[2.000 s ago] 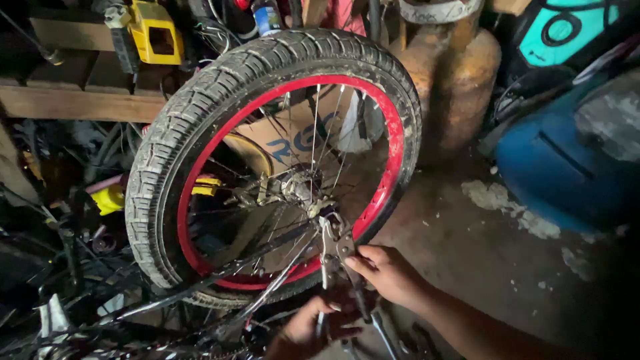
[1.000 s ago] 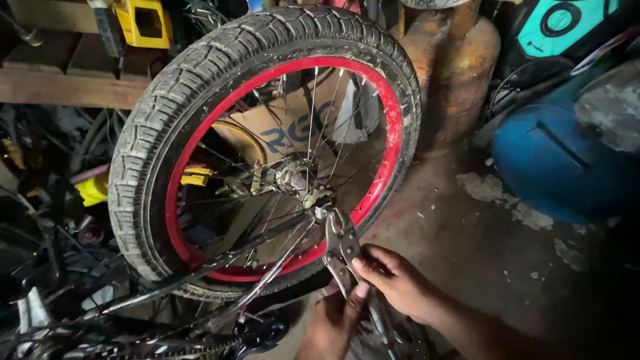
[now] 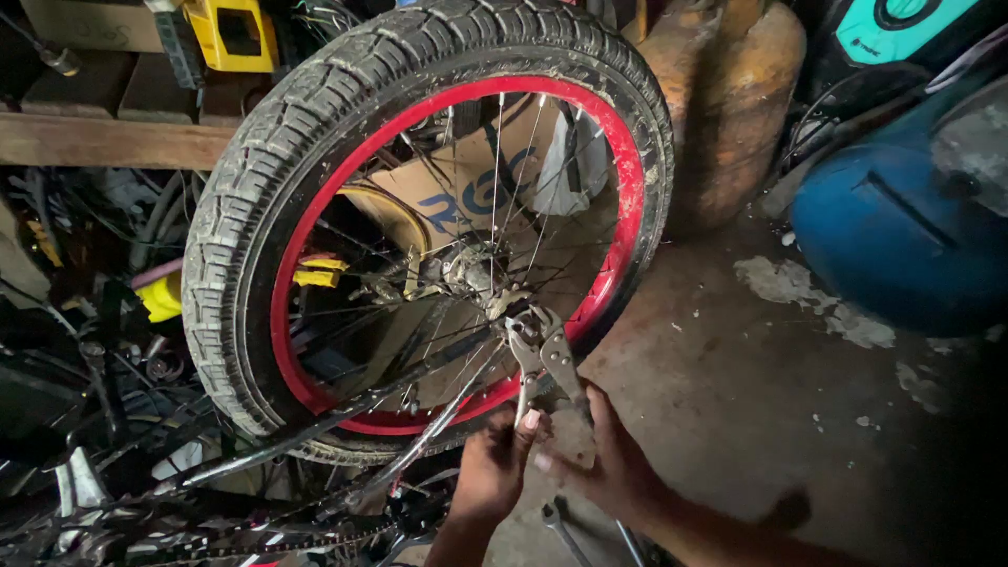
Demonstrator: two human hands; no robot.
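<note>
A bicycle wheel with a red rim [image 3: 626, 197] and a muddy knobby tire [image 3: 216, 260] stands in the frame. Its hub [image 3: 472, 268] is in the middle, where the black frame tubes [image 3: 331, 421] meet the axle. Locking pliers [image 3: 555, 350] have their jaws at the axle end; whether they grip it is hard to tell. My left hand [image 3: 492, 468] holds one handle, its thumb on top. My right hand [image 3: 618, 465] holds the other handle. The handles are spread apart. Below my hands a wrench [image 3: 559, 528] lies on the floor.
A wooden bench [image 3: 110, 140] with a yellow plastic object [image 3: 232, 35] is at upper left. A rusty gas cylinder [image 3: 732, 102] stands behind the tire. A blue rounded container [image 3: 890, 236] is at right, a cardboard box [image 3: 472, 177] behind the spokes, and a bicycle chain [image 3: 315, 547] at lower left.
The plier handles, close together one second ago, are now spread apart, with a hand on each. The view has come closer to the wheel.
</note>
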